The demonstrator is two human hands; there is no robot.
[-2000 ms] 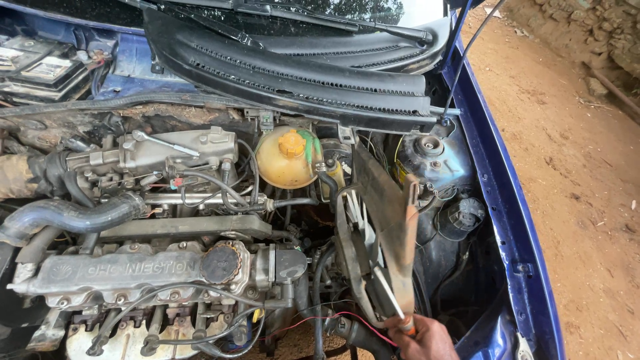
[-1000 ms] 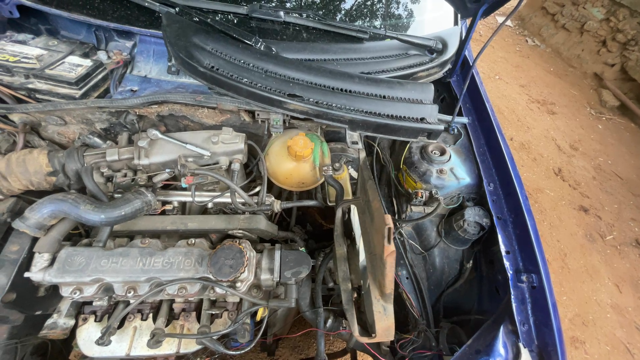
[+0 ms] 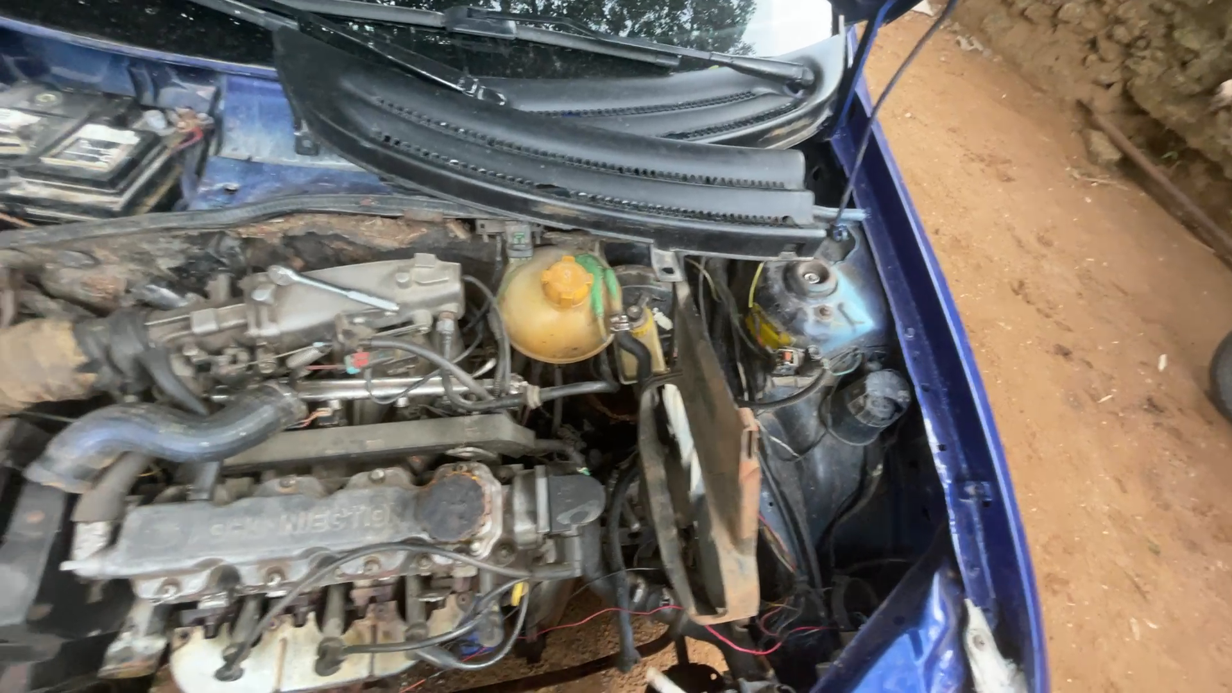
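Neither of my hands is in view. In the open engine bay, a worn fan shroud (image 3: 727, 491) stands on edge to the right of the engine, with a white part showing inside it. The metal valve cover (image 3: 289, 529) with its round black oil filler cap (image 3: 452, 505) lies at the lower left. A combination wrench (image 3: 337, 288) rests on the intake manifold (image 3: 414, 279). Behind the shroud sits a yellowed coolant expansion tank (image 3: 549, 322) with a yellow cap (image 3: 566, 280). A bluish radiator hose (image 3: 173, 433) curves at the left.
A car battery (image 3: 87, 154) sits at the upper left. The black cowl panel (image 3: 577, 168) crosses below the windshield, near the hood prop rod (image 3: 885, 111). Blue fender metal (image 3: 962, 414) edges the right side, with the strut tower (image 3: 818, 298) inside it. Thin red wires (image 3: 741, 643) hang low.
A hand that was at the lower end of the shroud two seconds ago has left the view. The orange-and-white thing beside that hand is no longer seen. The shroud now leans less to the right.
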